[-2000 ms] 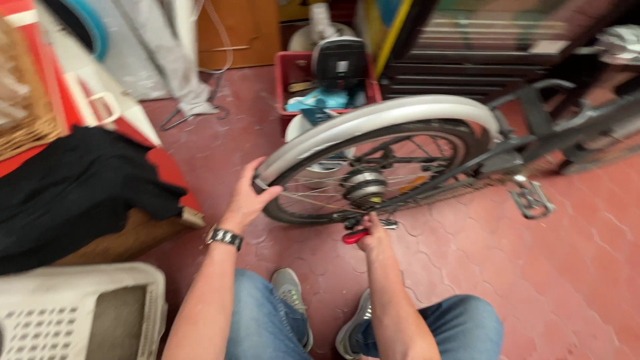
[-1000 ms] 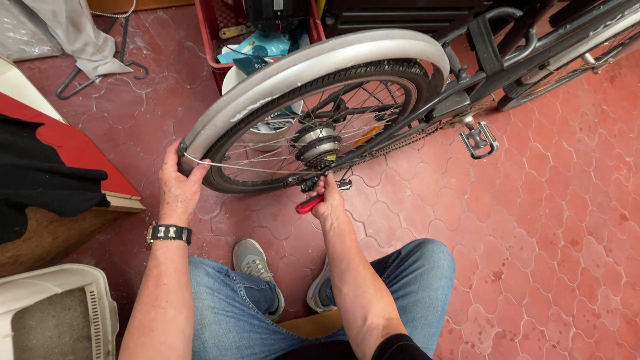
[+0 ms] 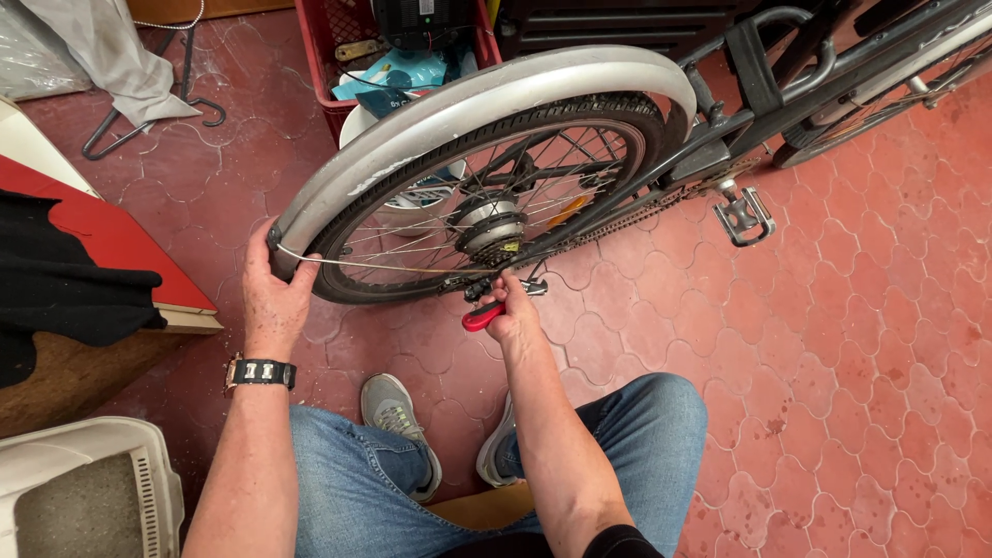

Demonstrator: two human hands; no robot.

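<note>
My left hand (image 3: 277,298) grips the lower rear end of the silver bicycle mudguard (image 3: 434,108), its thumb at the thin metal mudguard stay (image 3: 364,265). The stay runs from there to the axle area of the rear wheel (image 3: 333,271). My right hand (image 3: 508,304) is closed around a red-handled tool (image 3: 483,316) beside the rear derailleur, just below the hub (image 3: 488,225) and sprockets. The tool's working end is hidden, so its kind cannot be told. The chain (image 3: 628,222) leads to the crank and pedal (image 3: 744,217).
A red plastic crate (image 3: 314,54) and a white bucket (image 3: 353,128) stand behind the wheel. On the left are a clothes hanger (image 3: 116,132), a black cloth (image 3: 70,271) on a red-topped board, and a litter tray (image 3: 167,465). My shoes (image 3: 391,411) rest on the tiles.
The view has shifted since the oldest frame, with the wheel now nearer the middle. Both hands keep their places, the left at the mudguard end and the right by the axle with the red-handled tool.
</note>
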